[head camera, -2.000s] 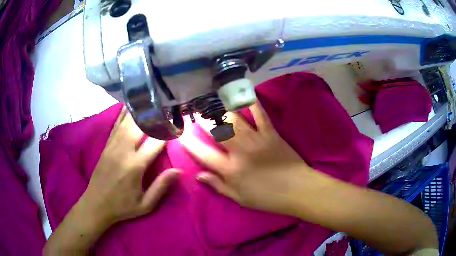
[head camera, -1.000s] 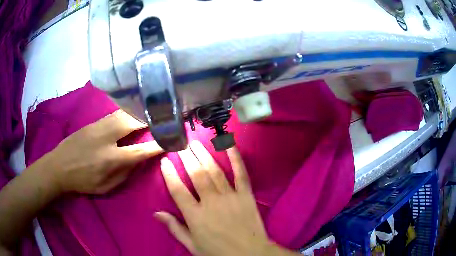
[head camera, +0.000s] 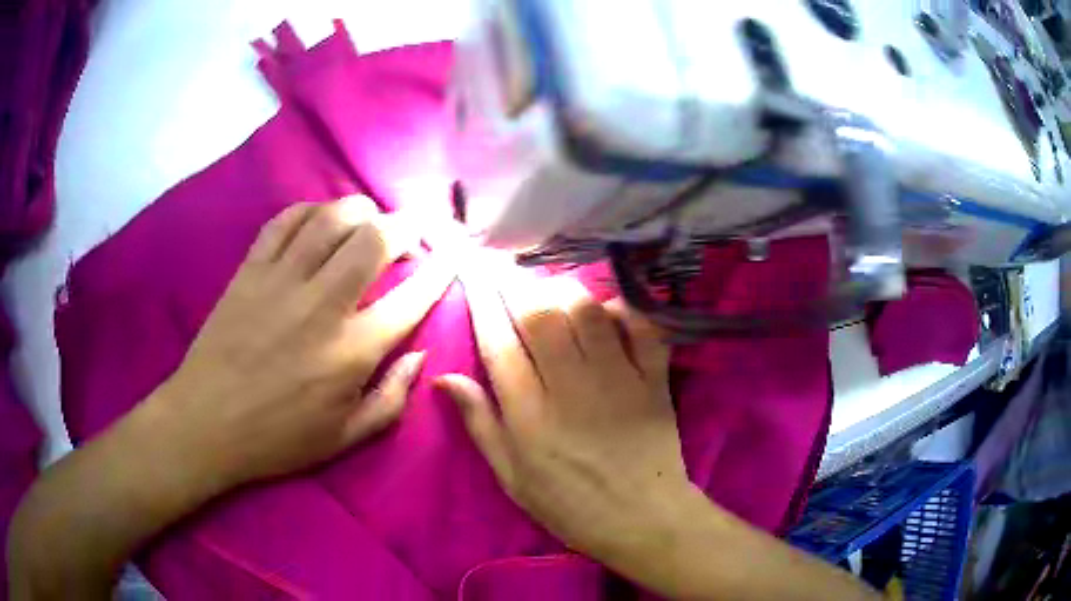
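Observation:
A magenta garment panel (head camera: 399, 505) lies under the head of the white sewing machine (head camera: 705, 106) and hangs toward my lap. My left hand (head camera: 294, 329) is palm down on the cloth left of the lamp glow, fingers bent and not gripping. My right hand (head camera: 576, 411) is flat on the cloth to the right, fingers pointing up to the glow, thumb apart. The two index fingertips nearly meet at the glow. The needle and presser foot are lost in glare and blur.
A stack of small magenta pieces (head camera: 928, 323) lies on the bed at right. A blue plastic basket (head camera: 940, 517) is at lower right. More magenta cloth (head camera: 35, 129) hangs at the far left. The white table (head camera: 153, 106) shows behind the panel.
The view has shifted, so the machine head appears further right and turned. My right hand has moved up to the glow beside my left hand. The cloth's ragged top edge now shows.

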